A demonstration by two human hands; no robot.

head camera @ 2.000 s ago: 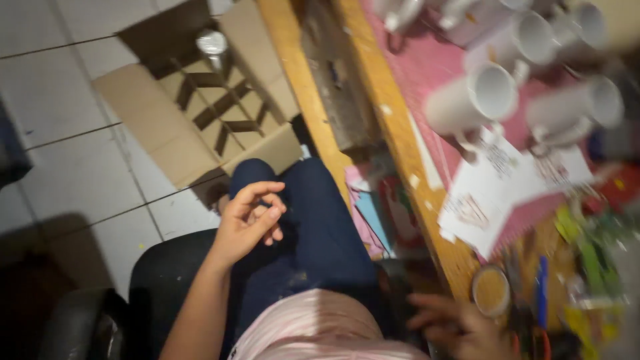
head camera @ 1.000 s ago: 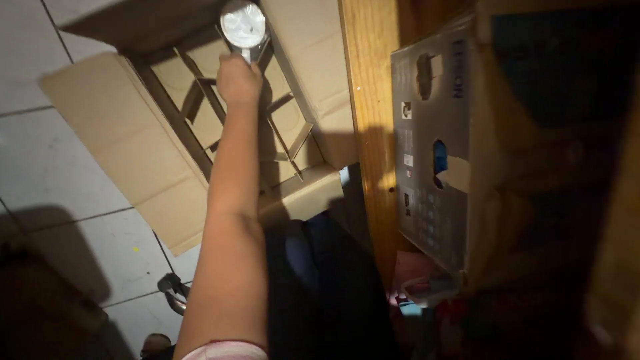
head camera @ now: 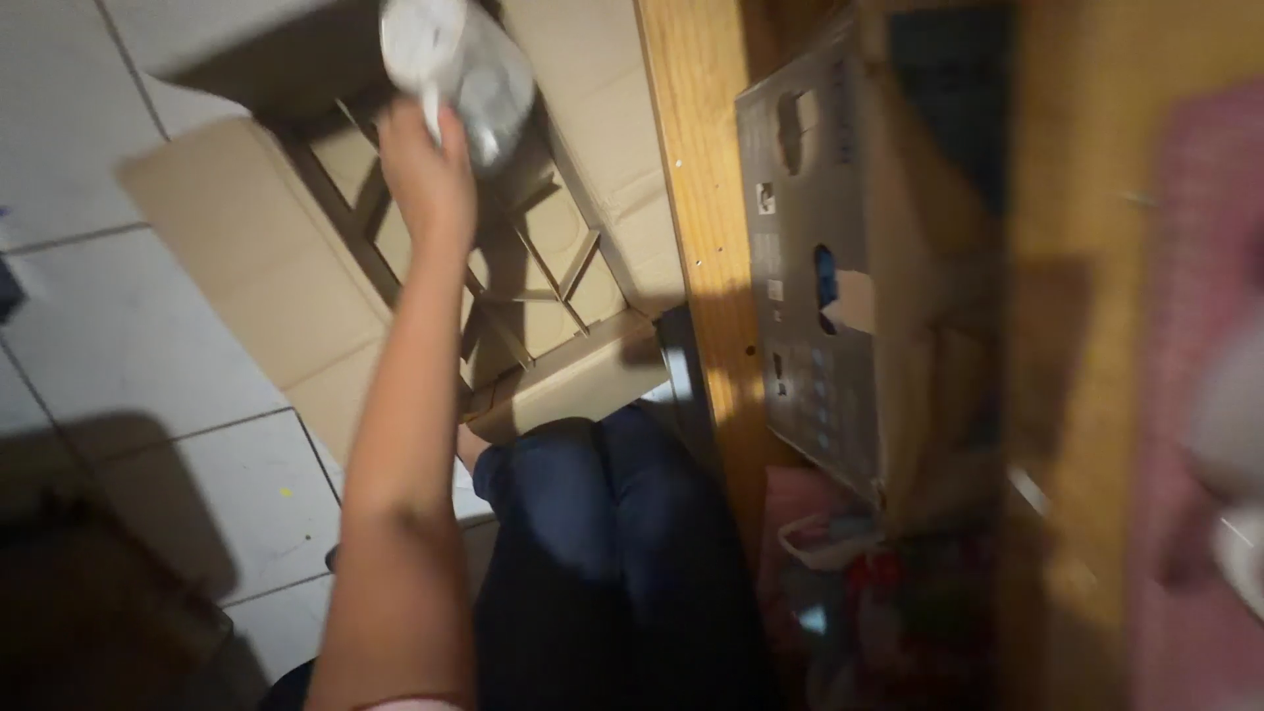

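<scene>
My left hand [head camera: 427, 168] grips the handle of a mug [head camera: 484, 94], which looks wrapped in clear plastic and is blurred. Hand and mug are above the far part of an open cardboard box [head camera: 257, 267] on the floor. Cardboard dividers [head camera: 538, 267] split the inside of the box into cells, and the arm's shadow falls across them. How high the mug is above the dividers cannot be told. My right hand is out of view.
A wooden table leg or frame [head camera: 706, 247] stands right of the box, with a printed carton [head camera: 810, 267] beside it. At the right edge, a pink cloth [head camera: 1185, 395] lies on the wooden tabletop with part of a white mug. My knees are below the box.
Two seconds ago my left hand was empty over my lap; one second ago it was at the mug in the box. Now the mug appears larger and raised in my hand. The view has swung.
</scene>
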